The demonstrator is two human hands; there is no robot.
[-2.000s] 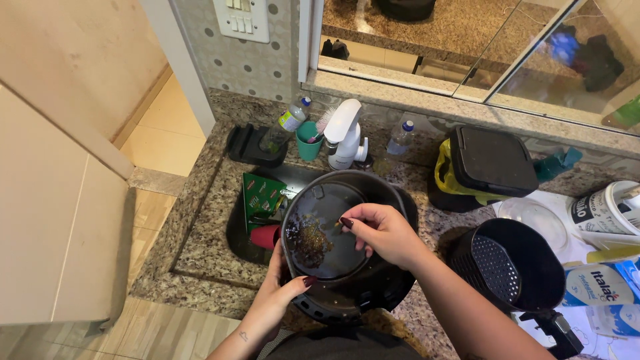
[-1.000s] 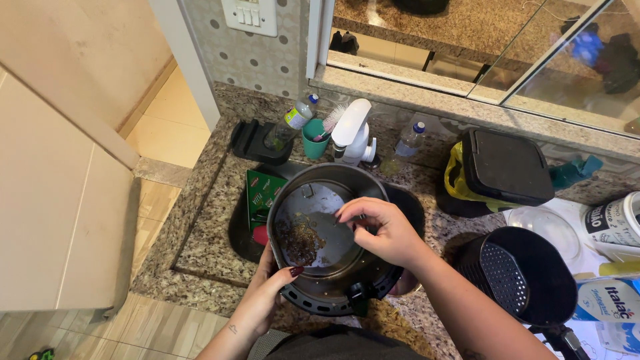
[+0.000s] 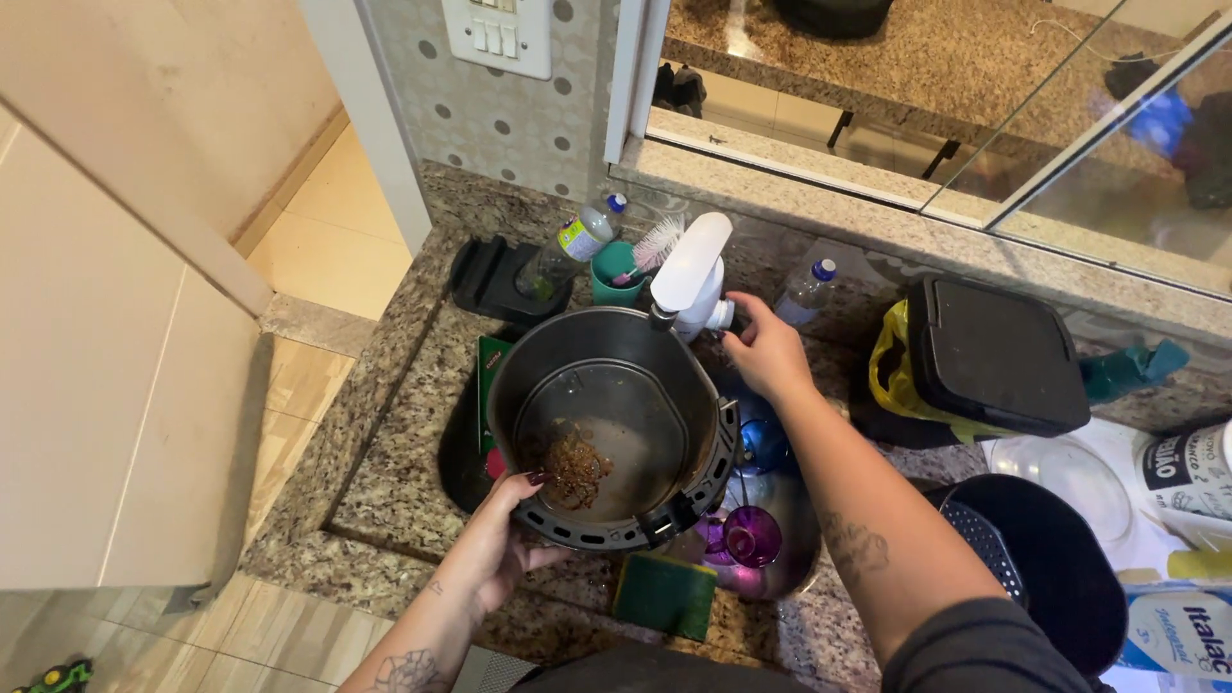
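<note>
My left hand [image 3: 505,539] grips the front left rim of a round dark air fryer basket drawer [image 3: 616,414], thumb inside and fingers beneath. Wet brown food scraps [image 3: 575,469] lie on its bottom, toward the left. The drawer is held over the sink. My right hand [image 3: 767,346] is at the knob of the white faucet [image 3: 693,260], thumb and fingers around its side; whether it grips it is hard to tell. A purple glass cup [image 3: 751,536] and a blue one [image 3: 763,445] are in the steel sink bowl [image 3: 804,539]. A green and yellow sponge [image 3: 664,595] lies at the front edge.
Behind the sink stand a tilted clear bottle [image 3: 577,241], a teal cup [image 3: 616,274] with a brush, and another bottle [image 3: 808,289]. To the right are a black lidded bin [image 3: 1001,356] with a yellow bag, a black container [image 3: 1059,568] and a milk package [image 3: 1184,626].
My right hand has left the inside of the drawer and moved to the faucet knob. My left hand still holds the drawer. The sponge and the cups now show beside it.
</note>
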